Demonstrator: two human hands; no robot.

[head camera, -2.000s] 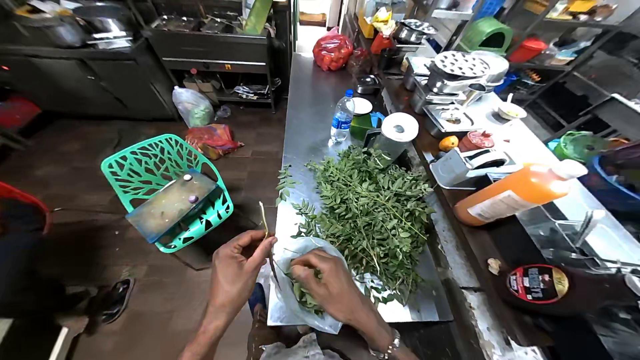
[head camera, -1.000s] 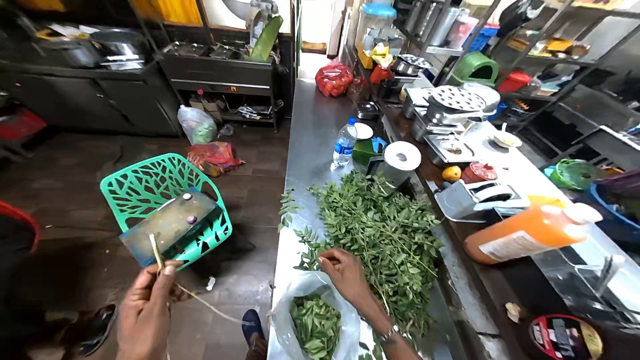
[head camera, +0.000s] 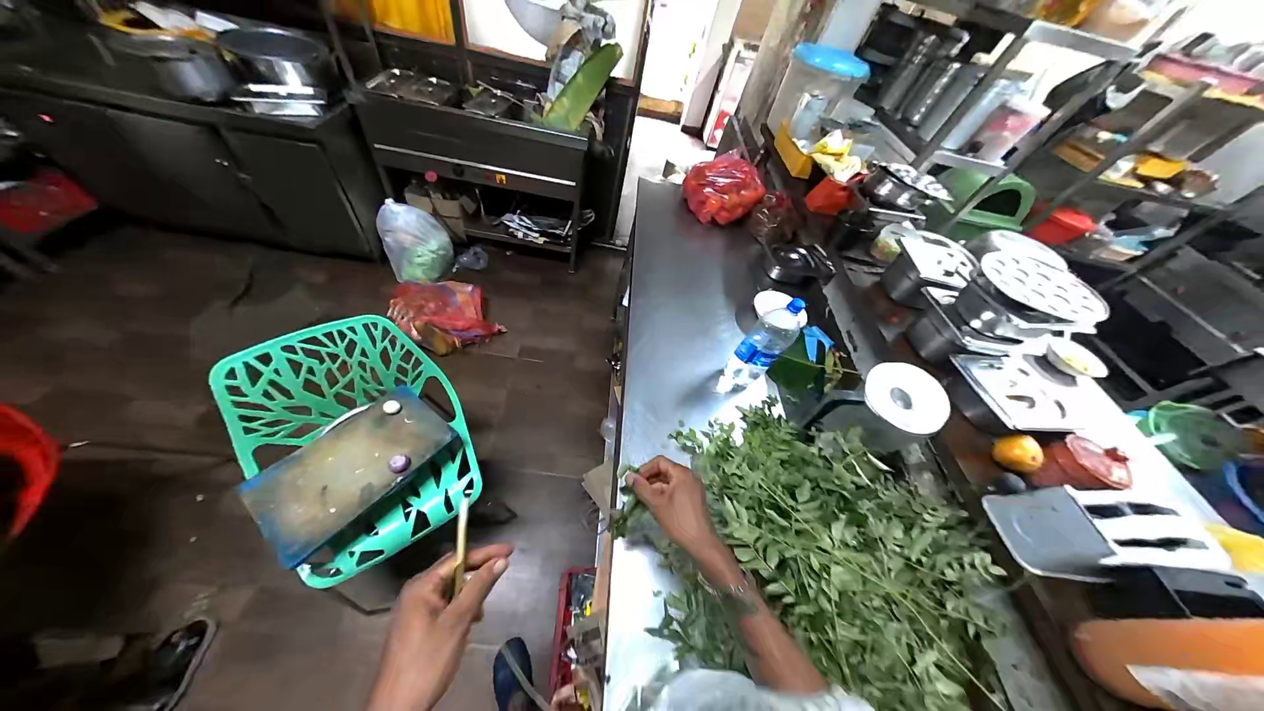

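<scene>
Between thumb and fingers, my left hand (head camera: 439, 612) holds a thin pale stick or stem (head camera: 462, 538), upright, over the floor left of the counter. My right hand (head camera: 671, 494) pinches a small green leafy sprig (head camera: 624, 509) at the counter's left edge. A large heap of green leafy stems (head camera: 829, 533) lies on the steel counter, under and right of my right forearm. At the bottom edge shows part of a clear plastic bag (head camera: 741, 694); its contents are mostly out of view.
A green plastic chair (head camera: 316, 365) with a worn board (head camera: 346, 474) on it stands at left. On the steel counter (head camera: 671, 296) are a water bottle (head camera: 762, 346) and a red bag (head camera: 724, 188). A lidded pot (head camera: 907, 398) stands behind the heap.
My right hand has moved from beside the bag's opening to the sprig at the counter's left edge. My left hand still holds the stick. The view has shifted, so the bag is mostly cut off.
</scene>
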